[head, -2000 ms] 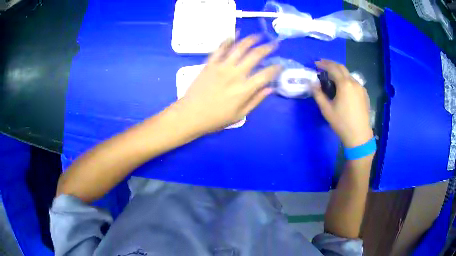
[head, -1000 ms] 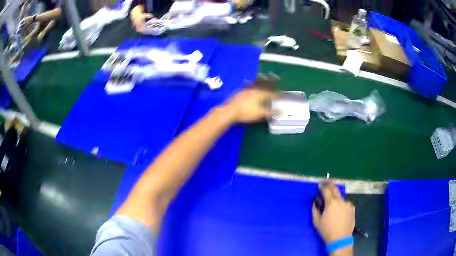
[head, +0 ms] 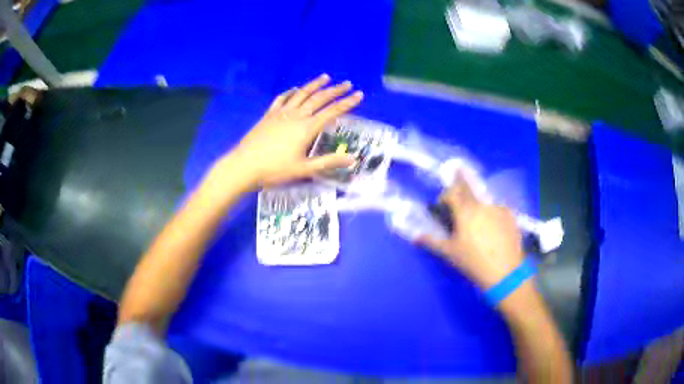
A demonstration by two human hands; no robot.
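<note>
Two open white housing bases with circuit boards lie on the blue sheet [head: 420, 300]. One housing base [head: 298, 227] is lower left; the other housing base [head: 360, 154] is above and right of it. My left hand [head: 289, 142] is at the upper base's left side, fingers spread and thumb over its board. My right hand [head: 480, 229] is closed around a dark handle [head: 442, 216], its tip not visible, beside blurred white cables in clear bags [head: 457, 169]. Whether it also grips a cable is unclear. A white plug [head: 551, 235] shows right of my right hand.
Behind is the green conveyor belt [head: 427, 56] with a white stack [head: 480, 26] and a bagged cable [head: 551, 28]. Another blue sheet [head: 637, 247] stands at the right. A dark bench surface [head: 105, 187] is at the left. A pale belt edge [head: 465, 97] crosses behind.
The view has tilted back down. My left hand has moved from the white stack on the belt to the upper housing base. My right hand has moved to the bagged cables, still with the dark handle.
</note>
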